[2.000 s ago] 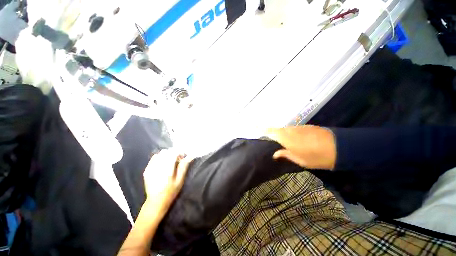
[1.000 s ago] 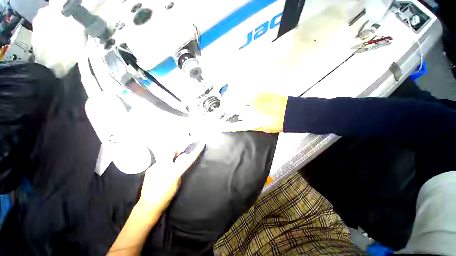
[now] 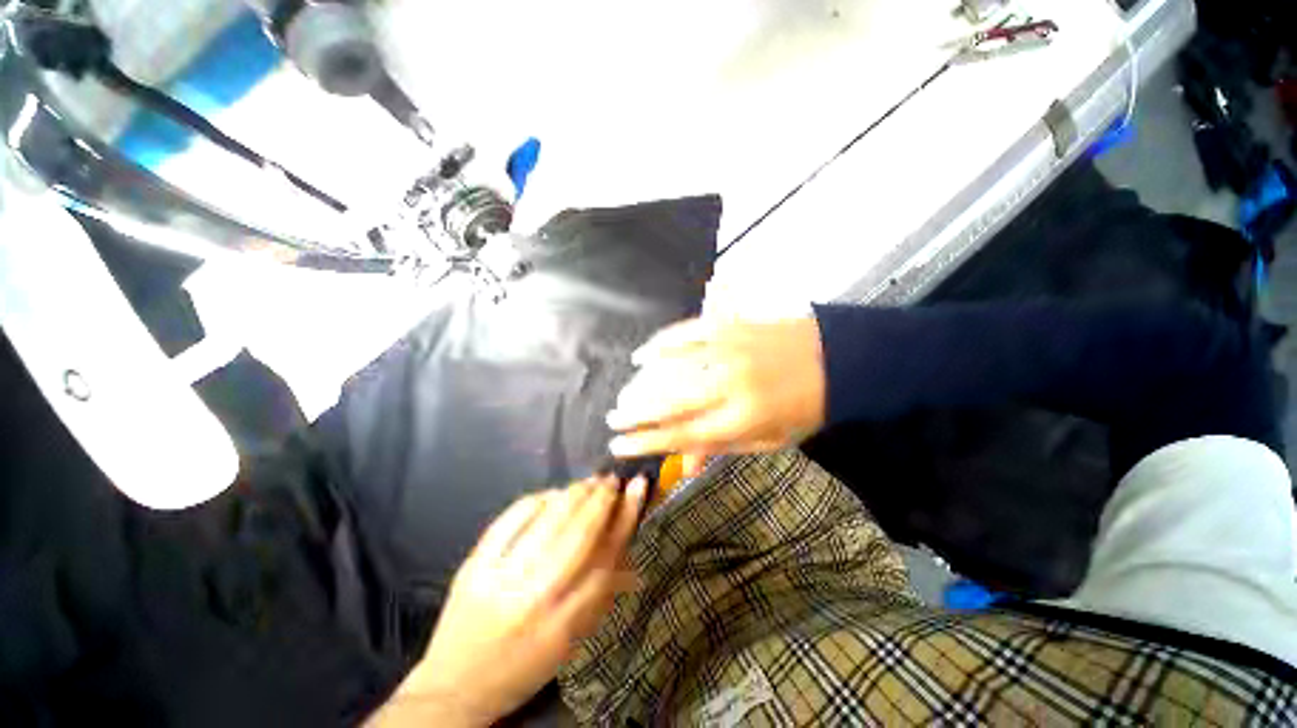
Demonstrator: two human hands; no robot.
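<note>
A black fabric panel (image 3: 477,427) lies over the machine table, with one corner reaching past the presser foot and needle area (image 3: 481,235). My left hand (image 3: 534,590) is at the panel's near edge, its fingertips gripping the black fabric there. My right hand (image 3: 718,384) lies just above it, its fingers on the panel's right edge; whether they pinch the fabric is unclear. An orange marker (image 3: 670,475) shows between the hands at the table edge. Glare washes out the fabric by the needle.
A white rounded arm (image 3: 121,370) and a curved metal bar (image 3: 214,235) are at the left. A blue tab (image 3: 524,165) stands beside the foot. Red-handled snips (image 3: 1013,33) lie at the far right of the white table (image 3: 797,86). A black pile (image 3: 981,498) is at the right.
The head view has moved closer to the needle. My right hand has left the needle area and come nearer me; my left hand has moved right to the table edge. The panel's corner now lies flat past the foot.
</note>
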